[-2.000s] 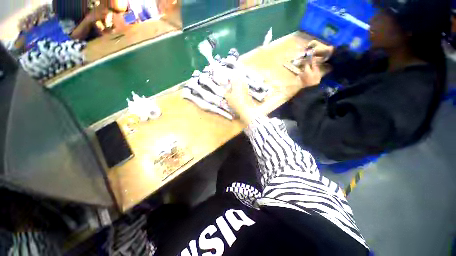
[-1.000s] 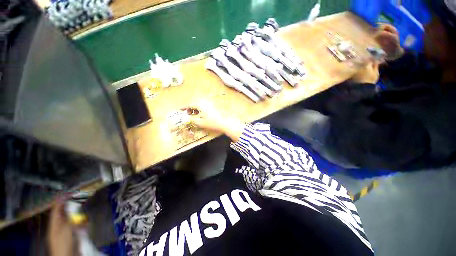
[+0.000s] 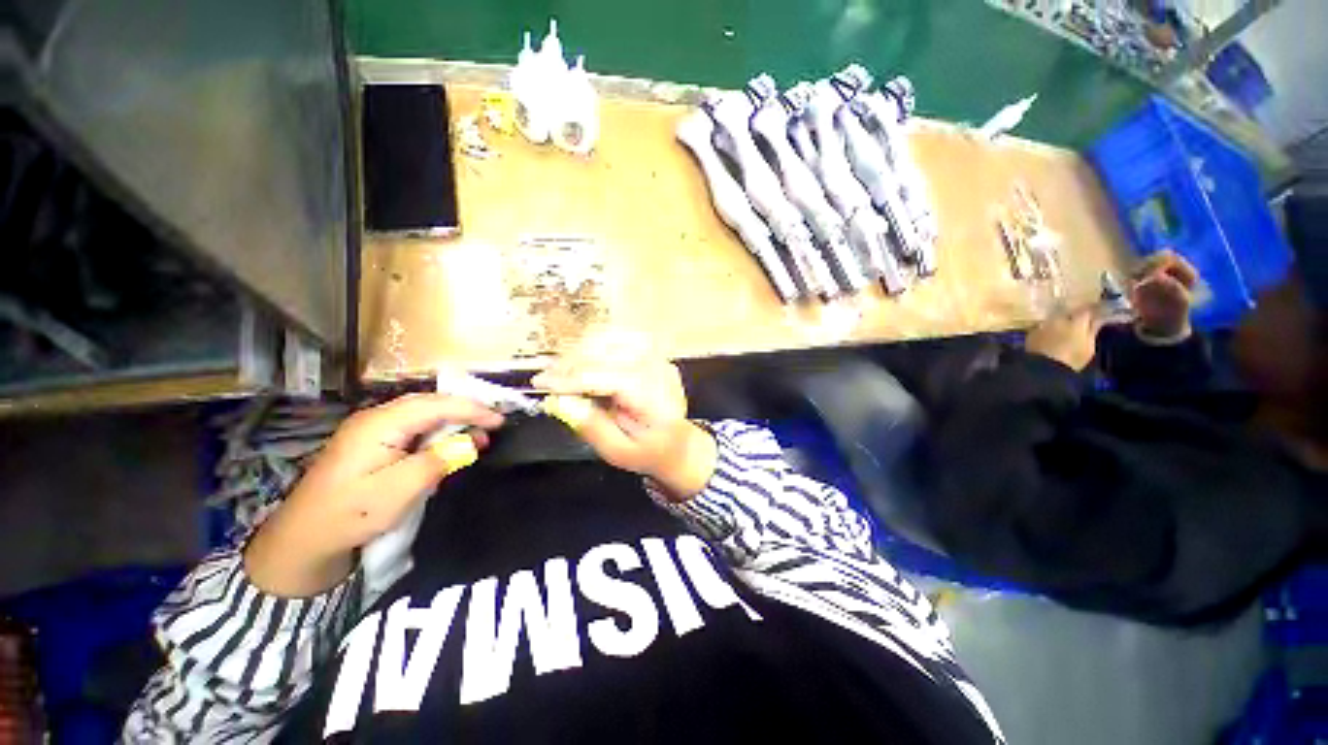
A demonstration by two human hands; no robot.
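Note:
My left hand, a yellow cap on one fingertip, is closed around a pale limb held over my lap. The limb's upper end points at my right hand. My right hand, also with a yellow fingertip cap, pinches a small thin part against that end. Whether the part is inserted cannot be told. Small thin pins lie on a pad on the bench just beyond my hands. A row of several grey-white limbs lies on the bench to the right.
A grey metal box stands at left, with a jumbled heap of limbs below it. A black phone, white nozzle bottles and a single white nozzle item lie toward the green panel. A neighbour's hands work at right, near a blue crate.
My right hand has moved from the limb row to the pins, then back beside my left hand. My left hand has come from the lower left with the limb. The view has turned.

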